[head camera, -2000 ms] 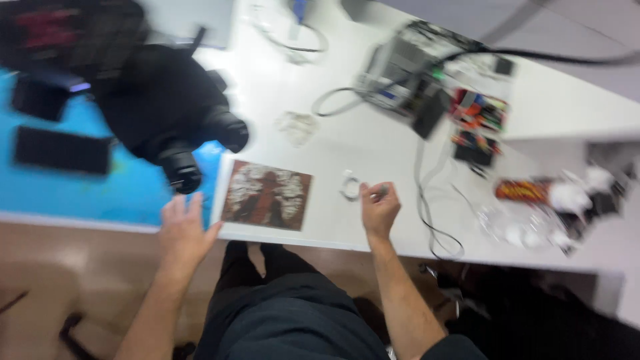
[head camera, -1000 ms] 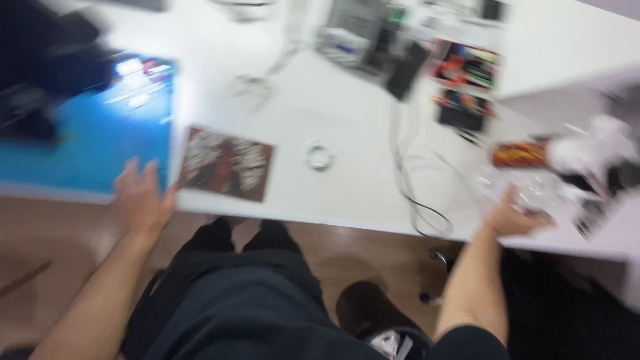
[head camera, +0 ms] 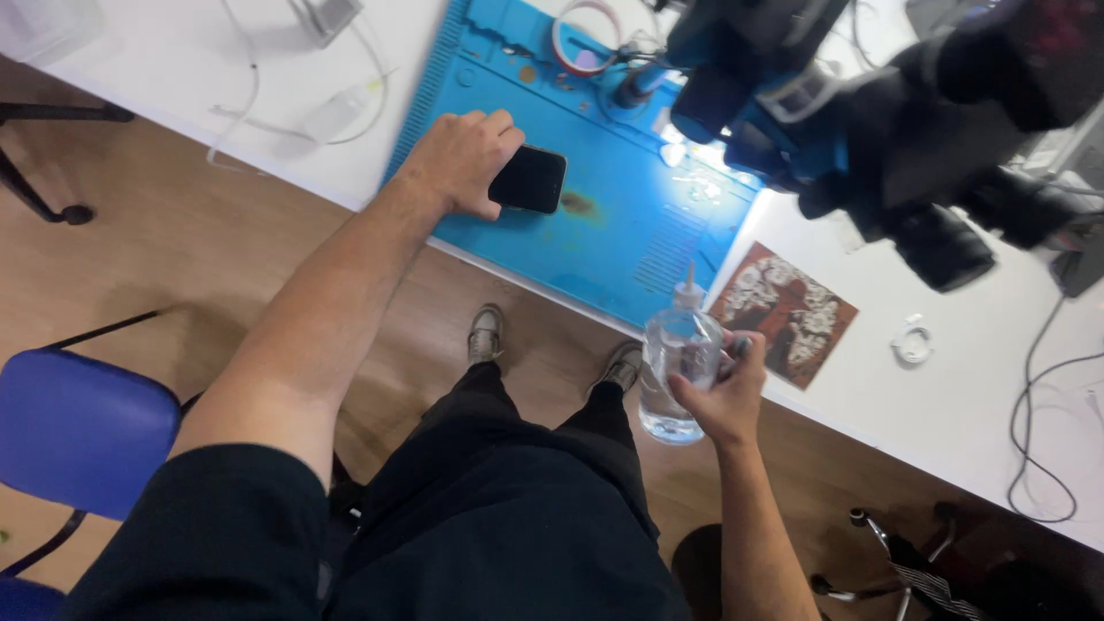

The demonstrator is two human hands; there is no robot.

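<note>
My left hand (head camera: 470, 164) grips one end of a dark-screened smartphone (head camera: 530, 180), which lies on or just over a blue silicone work mat (head camera: 552, 250). In my right hand (head camera: 729, 384) is a clear plastic bottle (head camera: 677, 375) with a pointed nozzle, part full of clear liquid, held upright near the table's front edge. A brown patterned card (head camera: 785, 315) lies right of the mat, behind my right hand. Over the mat's back right hangs a black microscope (head camera: 862, 112), its light falling on small parts there.
A roll of tape (head camera: 586, 36) rests at the mat's back. On the white table (head camera: 871, 397) to the right are a small white ring (head camera: 912, 345) and a looped cable (head camera: 1026, 414). Thin cables lie at the left. A blue chair (head camera: 86, 431) stands at lower left.
My right hand, seen empty near the ring and then by clear plastic things at the far right, now holds the bottle. My left hand now holds a phone. The view has swung left.
</note>
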